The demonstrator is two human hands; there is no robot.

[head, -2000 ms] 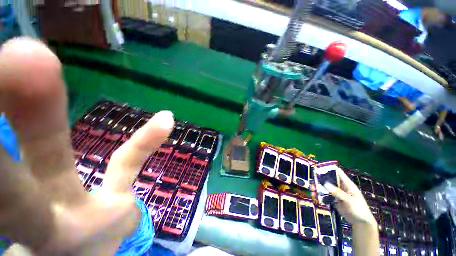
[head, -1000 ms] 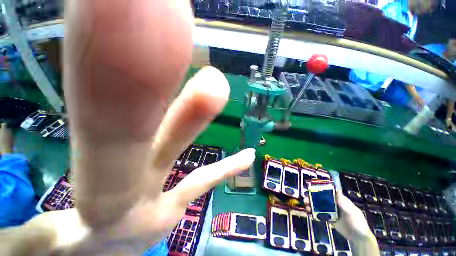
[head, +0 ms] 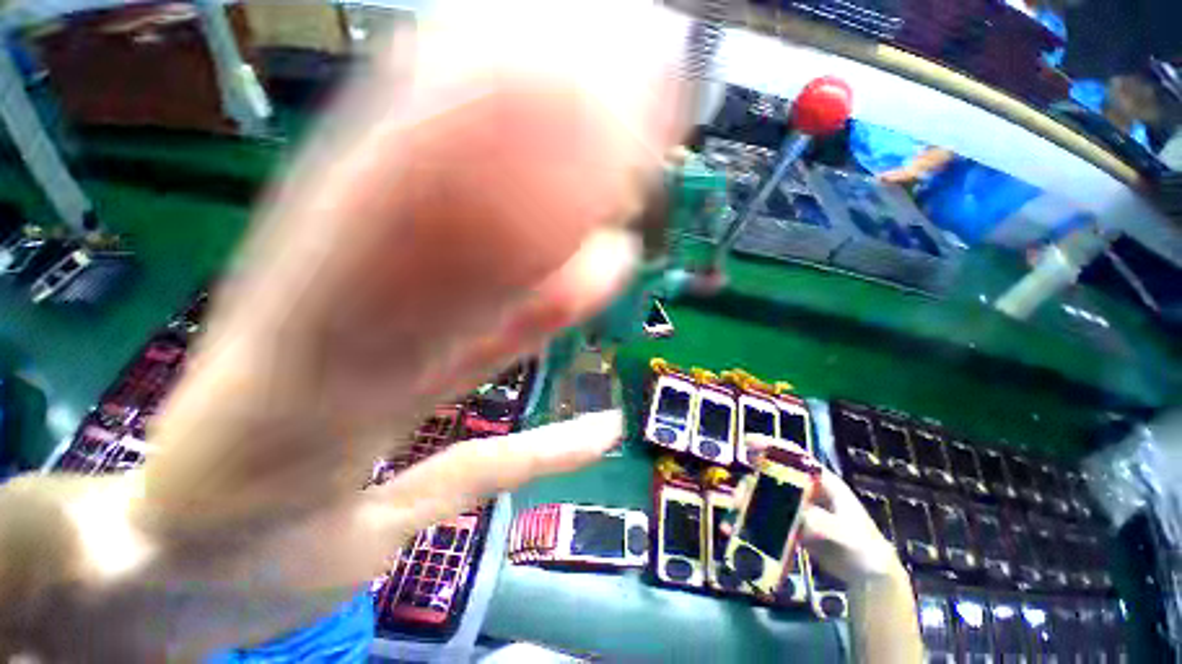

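My left hand (head: pixel 428 324) is very large and blurred, close to the camera, fingers spread; nothing shows in it. It hides part of the press and left tray. My right hand (head: pixel 843 538) is shut on a phone unit (head: pixel 769 512) with a dark screen, held tilted over the rows of screen halves (head: pixel 712 424) with orange tails. Another screen half (head: pixel 605 534) lies by a red-and-white striped pile (head: pixel 534 533). The press fixture (head: pixel 590 392) shows partly behind my left thumb.
The press lever's red knob (head: pixel 822 105) stands beyond the fixture. A black tray of red housings (head: pixel 434 571) is at left, a tray of dark phones (head: pixel 959 519) at right. Grey trays (head: pixel 843 214) and another person's hand (head: pixel 918 166) are across the bench.
My right hand has moved left with the unit, now tilted. My left hand remains raised and spread, looming large near the camera. The view has shifted, and a small piece now shows beside the press.
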